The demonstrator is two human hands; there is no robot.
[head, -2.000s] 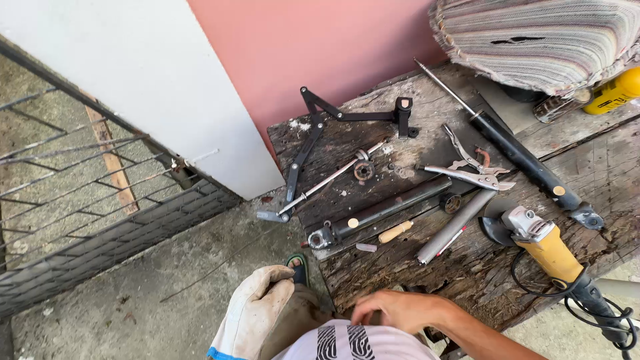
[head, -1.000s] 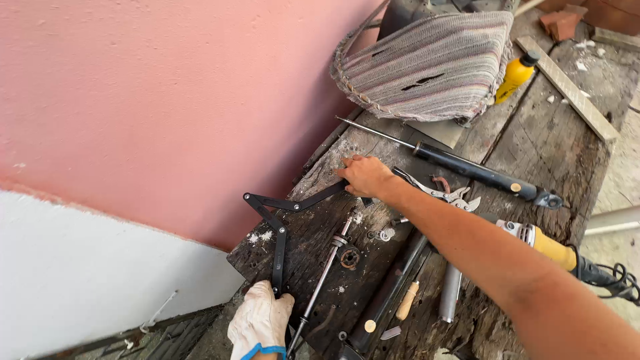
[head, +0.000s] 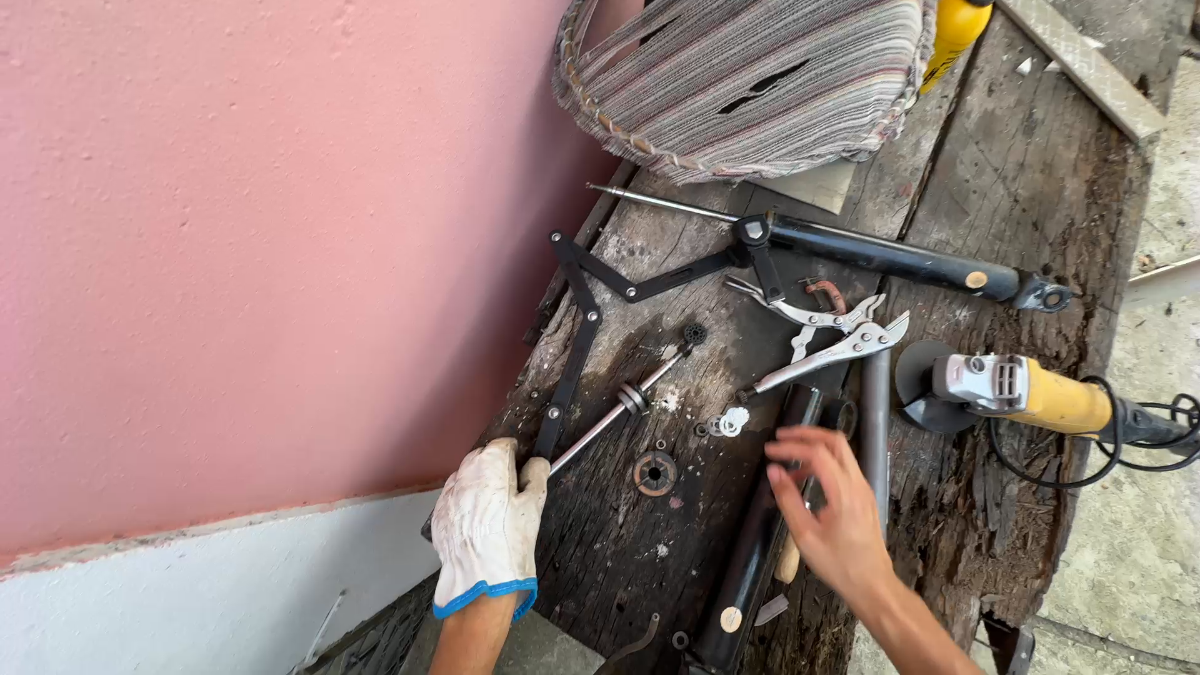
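Note:
My left hand [head: 492,525], in a white work glove with a blue cuff, grips the lower end of a black jointed-link arm [head: 574,366] at the bench edge. My bare right hand [head: 830,506] hovers with fingers apart over a black shock absorber tube [head: 750,553]. Between the hands lie a chrome piston rod [head: 609,422] with rings on it, a round slotted metal part [head: 654,473] and small washers [head: 729,422]. Locking pliers [head: 834,352] rest beyond my right hand, below a second shock absorber [head: 891,253] with its rod extended.
An angle grinder [head: 1022,389] with its cord lies at the right on the weathered wooden bench [head: 1022,187]. A grey tube [head: 875,422] is beside it. A bundle of striped cloth [head: 750,84] and a yellow bottle [head: 952,37] stand at the back. A pink wall [head: 281,262] borders the left.
My right hand has drawn back from the far end of the black linkage, which it touched a second ago. My gloved left hand, earlier near my body, has come to the linkage's near end.

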